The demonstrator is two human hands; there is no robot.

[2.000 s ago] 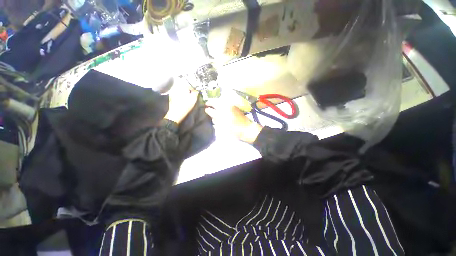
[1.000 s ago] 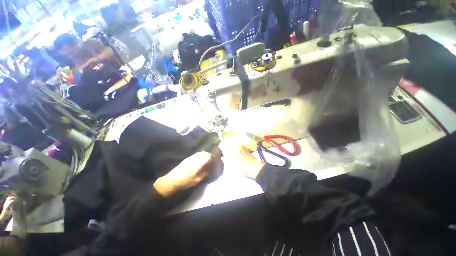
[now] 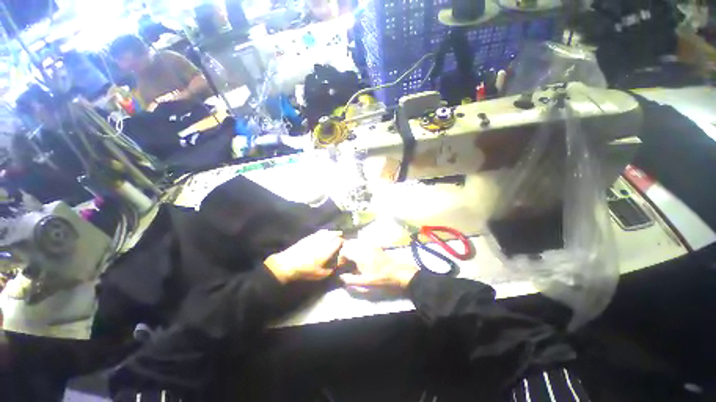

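Note:
A large black fabric piece (image 3: 235, 216) lies on the machine bed (image 3: 322, 312), left of the needle area and under my left hand. My left hand (image 3: 308, 257) grips the fabric's edge at its fingertips. My right hand (image 3: 377, 263) meets it just in front of the needle area (image 3: 357, 206); glare washes out its fingers, so its hold is unclear. Scissors with a red and a dark blue loop handle (image 3: 446, 243) lie right of my right hand, their blades lost in glare.
The cream sewing machine head (image 3: 502, 129) spans the back. A clear plastic bag (image 3: 589, 228) hangs at right, near a dark rectangular object (image 3: 527, 229). A yellow coil (image 3: 330, 132) and blue crate (image 3: 400, 47) are behind. A person (image 3: 161, 74) sits at back left; another machine (image 3: 59, 239) is left.
The view has tilted up, showing more of the background. My left hand has moved right along the fabric and now meets my right hand, which has come back from the needle. The scissors still lie there.

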